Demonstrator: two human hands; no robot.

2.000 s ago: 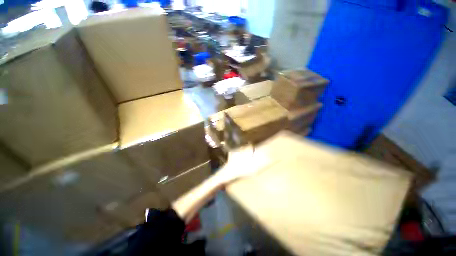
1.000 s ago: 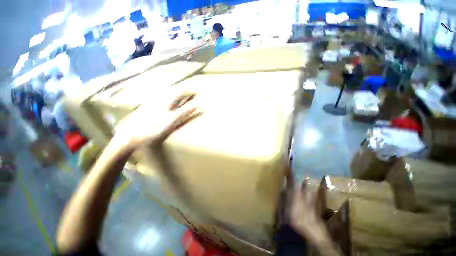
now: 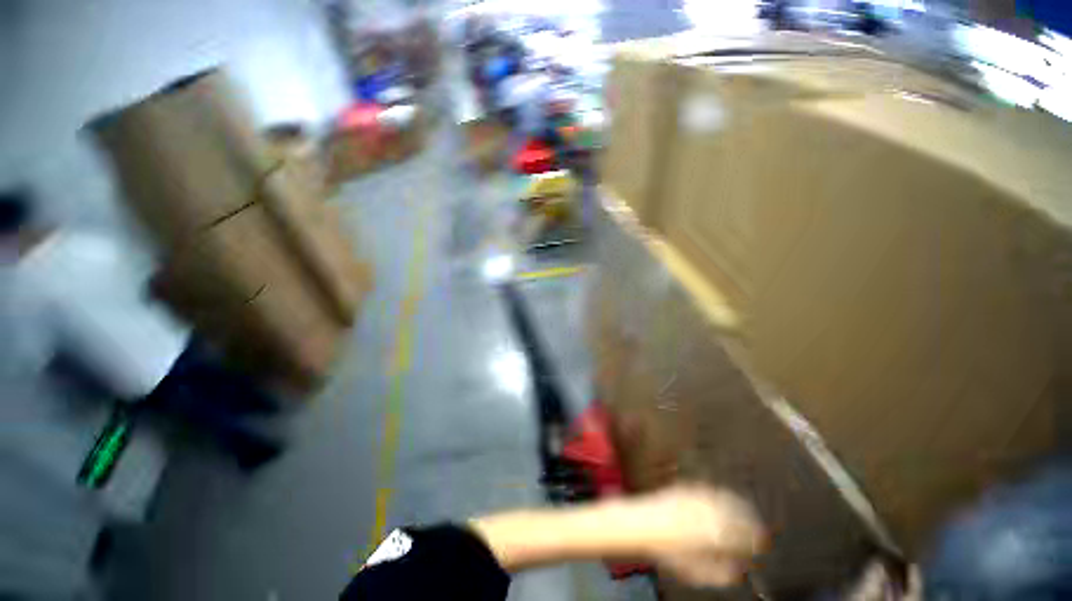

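Note:
Large brown cartons (image 3: 893,282) are stacked on the right, with lower cartons (image 3: 705,411) under them. My left hand (image 3: 705,534) is blurred at the bottom, in front of the lower cartons' side; its fingers look drawn in, but whether it grips anything cannot be told. Part of what looks like my right hand (image 3: 884,581) shows at the bottom edge by the stack, cut off and blurred. A dark blurred shape covers the bottom right corner.
A red object with a dark bar (image 3: 594,452) stands on the floor beside the lower cartons. Another carton stack (image 3: 247,235) leans in view at left, with a person in pale clothing (image 3: 100,305) near it. A yellow floor line (image 3: 403,352) runs between; stools and goods lie beyond.
The view has swung so the big cartons now fill the right side and the aisle shows. My left hand has left the carton top and is now low beside the stack.

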